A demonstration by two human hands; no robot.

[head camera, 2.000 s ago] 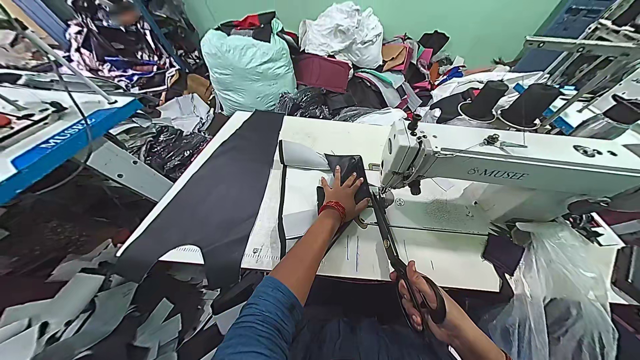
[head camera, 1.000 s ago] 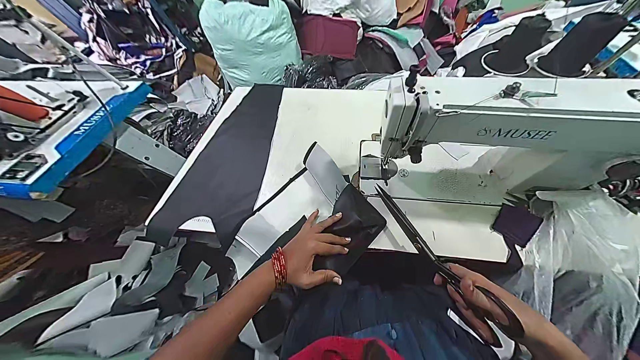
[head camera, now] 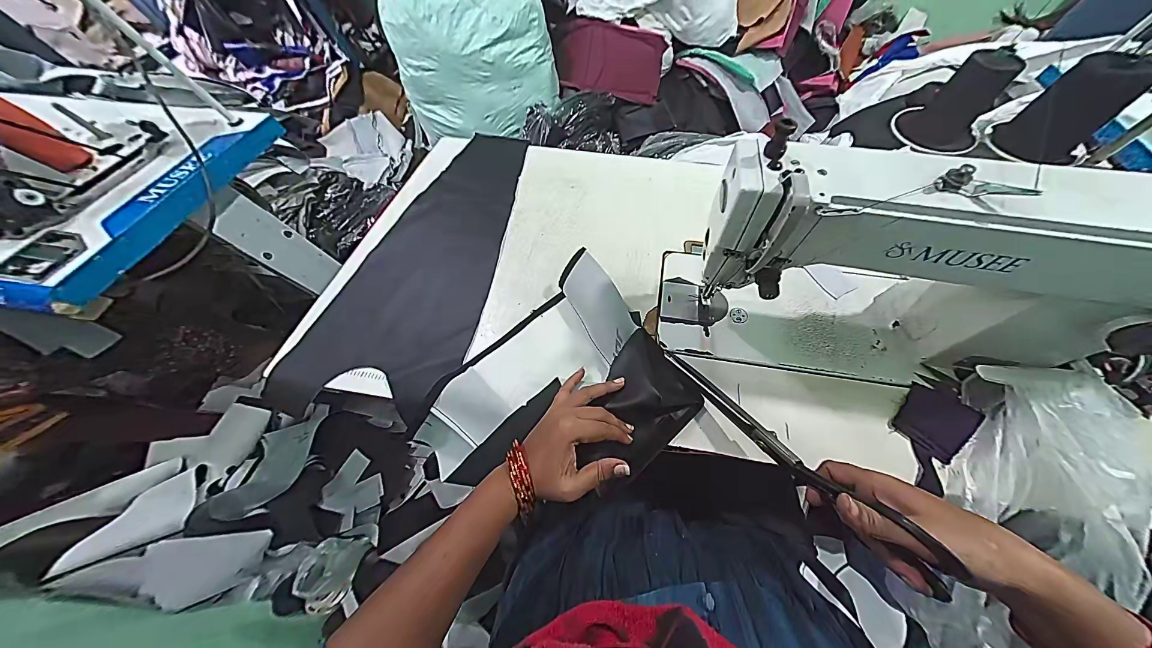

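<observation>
My left hand (head camera: 580,441), with red bangles at the wrist, lies spread on a black and white fabric piece (head camera: 652,396) at the front edge of the sewing table (head camera: 612,193). Large black-handled scissors (head camera: 765,441) are in my right hand (head camera: 886,522); their blades look closed, and the tips point up and left beside the black part of the fabric. The white sewing machine (head camera: 900,225) stands behind the scissors, its needle over the metal plate. A long dark fabric panel (head camera: 423,243) lies across the left of the table.
Fabric scraps (head camera: 216,540) are heaped at lower left. A second machine's blue-edged table (head camera: 180,189) stands at left. Behind are a pale green sack (head camera: 468,63) and piled cloth. Black thread cones (head camera: 963,99) stand at back right, above a clear plastic bag (head camera: 1053,450) at the right.
The fabric piece under my left hand has come toward me and turned from its place beside the needle. My right hand with the scissors has moved to the right. The view has tilted down.
</observation>
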